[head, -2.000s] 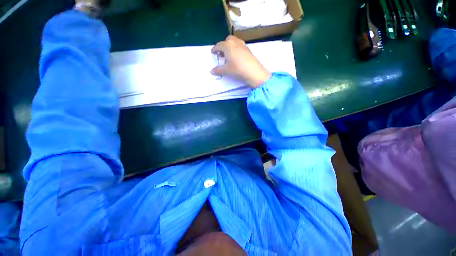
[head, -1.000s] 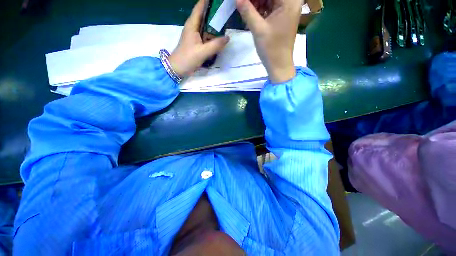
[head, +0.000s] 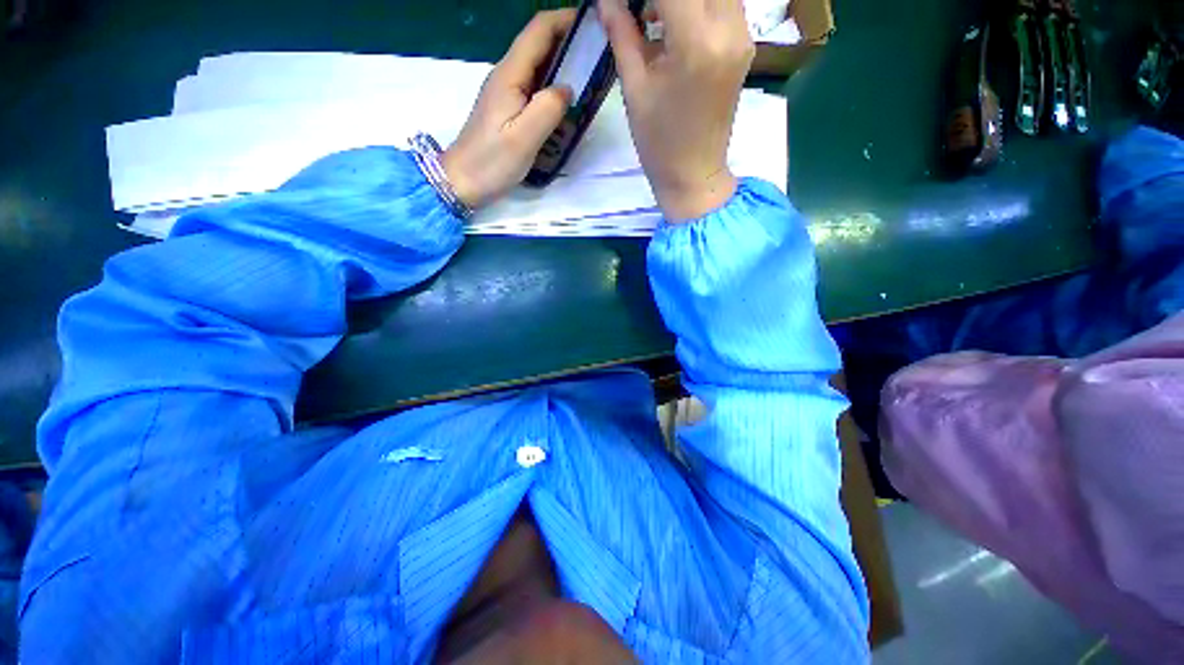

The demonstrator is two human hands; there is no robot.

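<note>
My left hand (head: pixel 500 137) holds a dark, glossy clipper (head: pixel 565 139) at a slant over the white sheets, its far end cut off by the top edge. A narrow white label (head: pixel 580 55) lies along the clipper's dark body. My right hand (head: pixel 682 91) is at the clipper's upper part, with its fingertips at the label's far end; whether they still pinch it cannot be told. The loose stack of long white sheets (head: pixel 312 111) lies flat under both hands.
A small open carton (head: pixel 795 55) with white scraps stands beyond my right hand. Several dark clippers (head: pixel 971 124) lie at the bench's right. A pink sleeve (head: pixel 980 422) and a blue sleeve (head: pixel 1143 182) are at the right. A large cardboard box (head: pixel 867 533) is below the bench edge.
My left hand has come in from the far left with the clipper. My right hand has left the sheets; the label, held tilted above the clipper a second ago, now lies along it.
</note>
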